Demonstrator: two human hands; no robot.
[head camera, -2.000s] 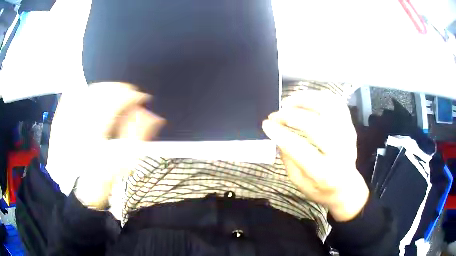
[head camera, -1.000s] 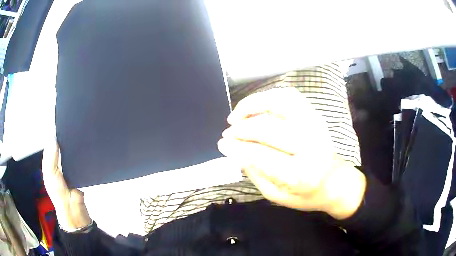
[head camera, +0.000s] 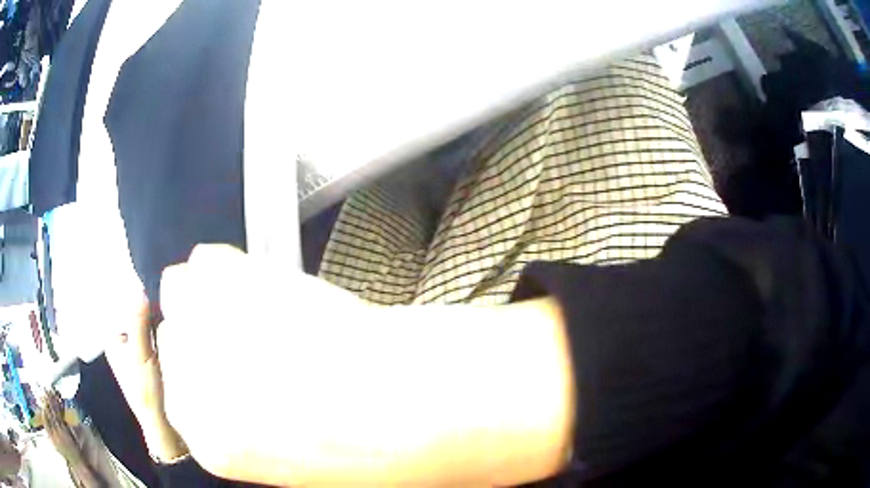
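Observation:
A dark panel (head camera: 181, 143) with a white panel (head camera: 274, 195) showing along its edges lies at the left, partly over the white table. My right hand (head camera: 238, 343) reaches across to its lower end and covers it; glare hides the fingers, so its grip cannot be told. My left hand (head camera: 143, 376) is partly hidden behind my right hand, at the lower left edge of the panels, and grips them there.
The white table (head camera: 429, 67) crosses the top, with ruler markings on its front edge (head camera: 313, 178). Checked cloth (head camera: 572, 181) covers my lap. Another dark piece (head camera: 69, 124) lies far left. Dark pieces with white edges (head camera: 849, 172) hang at right. A blurred arm (head camera: 72, 443) shows lower left.
The view has swung left. My right hand has moved left across my body to the panels' lower end, close to my left hand. The panels now sit further left in view.

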